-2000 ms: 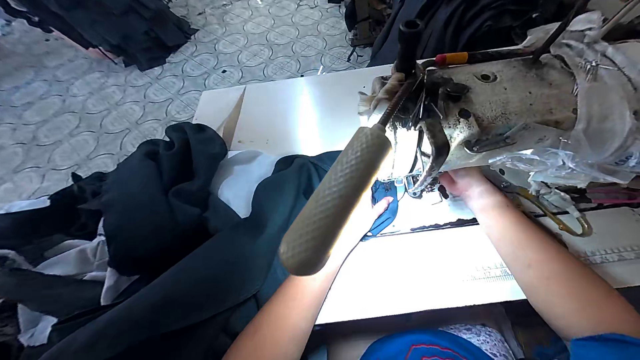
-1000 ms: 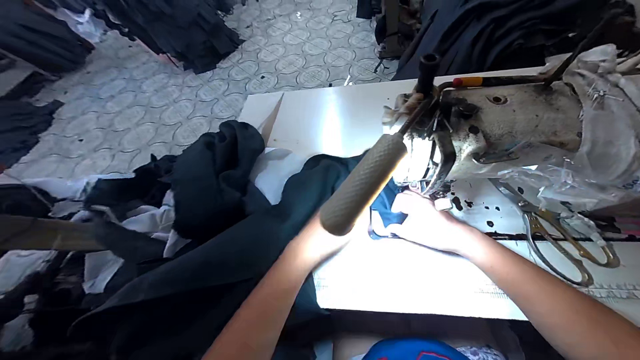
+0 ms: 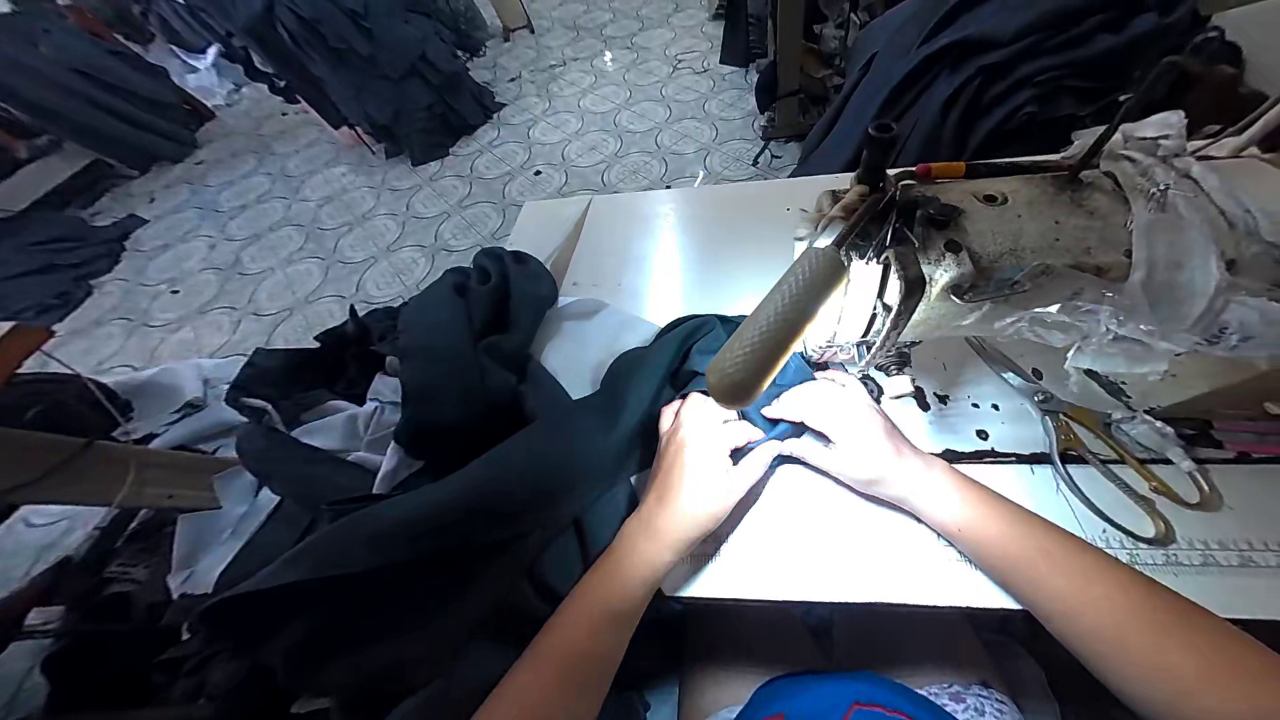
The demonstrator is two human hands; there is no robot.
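Note:
Dark fabric (image 3: 600,420) drapes from the left over the white sewing table (image 3: 850,540), its bluish edge lit near the needle area of a sewing machine (image 3: 1040,220). My left hand (image 3: 705,460) grips this edge, fingertips bent over the cloth. Close beside it, my right hand (image 3: 850,430) pinches the same cloth, just below and left of the presser foot area. The thumbs of both hands nearly meet. A lamp with a textured tubular cover (image 3: 780,325) hangs above the hands and hides part of the cloth and the needle area.
Metal scissors (image 3: 1090,430) lie on the table right of the machine head, near my right forearm. Clear plastic (image 3: 1090,320) wraps the machine arm. A printed ruler scale (image 3: 1200,555) runs along the table. Piles of dark garments (image 3: 350,70) stand over the tiled floor (image 3: 560,130).
My right hand has moved from beside the presser foot, left onto the cloth next to my left hand. The scissors, partly covered by my right arm before, show fully. The view has shifted.

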